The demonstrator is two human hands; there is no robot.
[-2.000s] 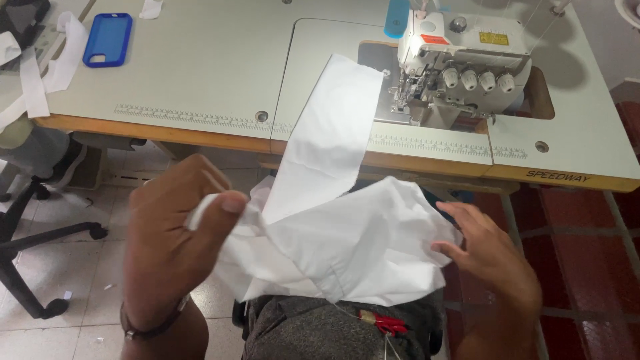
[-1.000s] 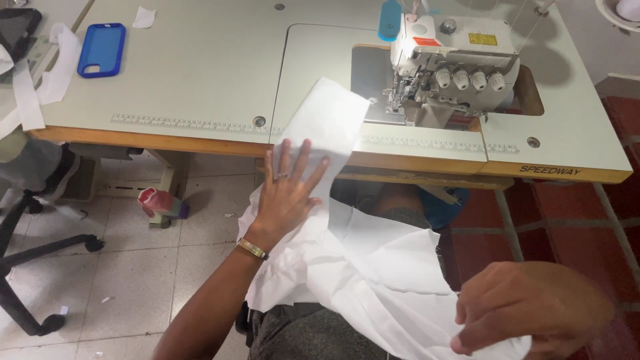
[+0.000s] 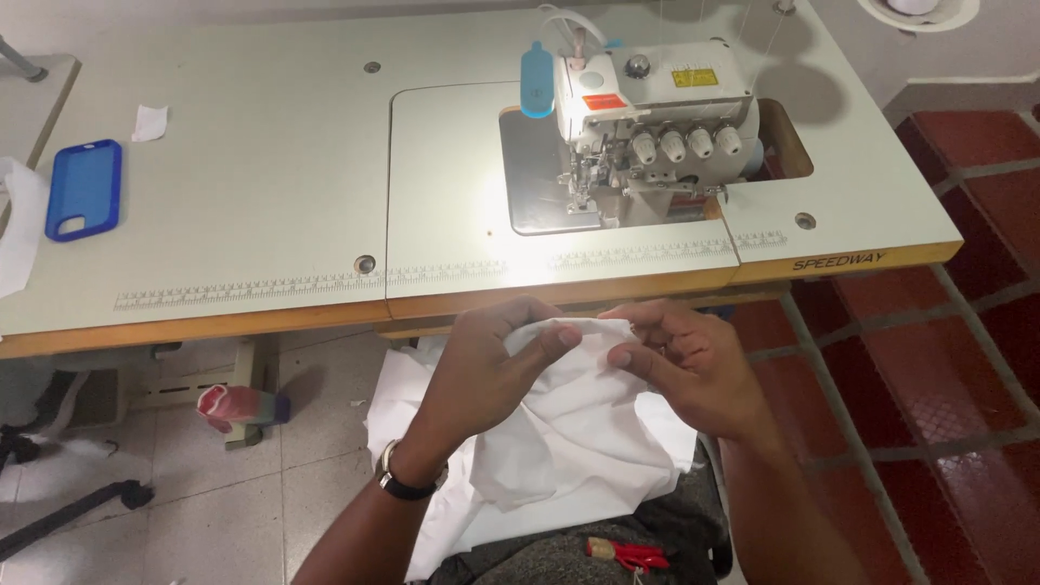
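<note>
White fabric (image 3: 569, 439) hangs from both hands and spreads over the lap, below the front edge of the sewing table. My left hand (image 3: 508, 357) pinches the cloth's upper edge between thumb and fingers. Close beside it on the right, my right hand (image 3: 691, 366) grips the same edge near a corner. Beyond the hands stands a white overlock sewing machine (image 3: 658, 106), its presser foot (image 3: 581, 207) with no cloth under it. Red-handled thread snips (image 3: 638, 556) lie on the dark garment at the lap.
The table (image 3: 244, 179) bears a printed ruler along its front. On its left lie a blue phone case (image 3: 85, 191), a fabric scrap (image 3: 150, 123) and white cloth (image 3: 18, 227). A pink object (image 3: 231, 406) is near the table's leg; a chair base (image 3: 81, 516) stands lower left.
The white fabric, which lay partly on the table's front earlier, is now off the tabletop. Both hands have come together at its upper edge; the left was flat on it one second ago.
</note>
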